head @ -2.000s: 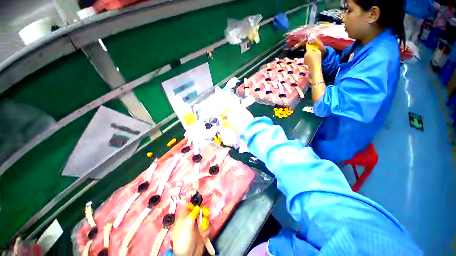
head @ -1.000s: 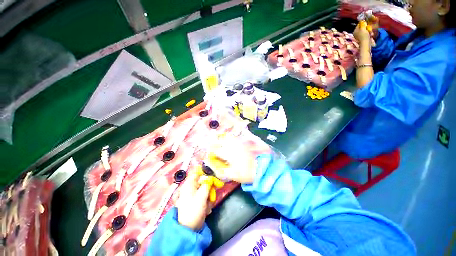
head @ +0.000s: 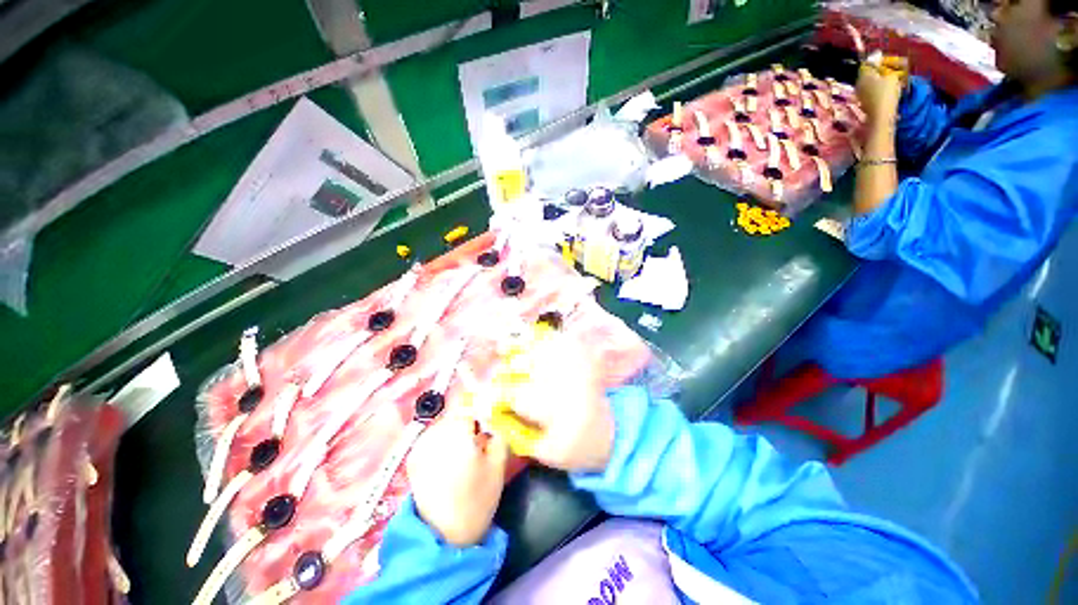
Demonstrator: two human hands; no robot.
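Observation:
The pink foam tray point(head: 343, 414) lies in front of me under wrinkled clear film, with rows of wristwatches point(head: 430, 404) that have round black cases and pale straps. My left hand point(head: 459, 479) and my right hand point(head: 565, 408), with yellow finger cots, meet over the tray's near right part. They are bright and blurred. A small dark part of a wristwatch point(head: 482, 441) shows at my left fingertips; the rest is hidden by the fingers. Whether my right fingers hold a cloth cannot be told.
Small jars point(head: 612, 242), a white and yellow bottle point(head: 506, 177) and white wipes point(head: 657, 281) stand or lie behind the tray. Loose finger cots point(head: 760, 219) lie farther right. A person in blue point(head: 946, 236) works at another watch tray point(head: 768, 132). More trays point(head: 71, 508) stack at left.
My right hand has come back from the jars to my left hand over the tray. The wristwatch seen between my fingers a second ago is now mostly hidden. The view has turned right.

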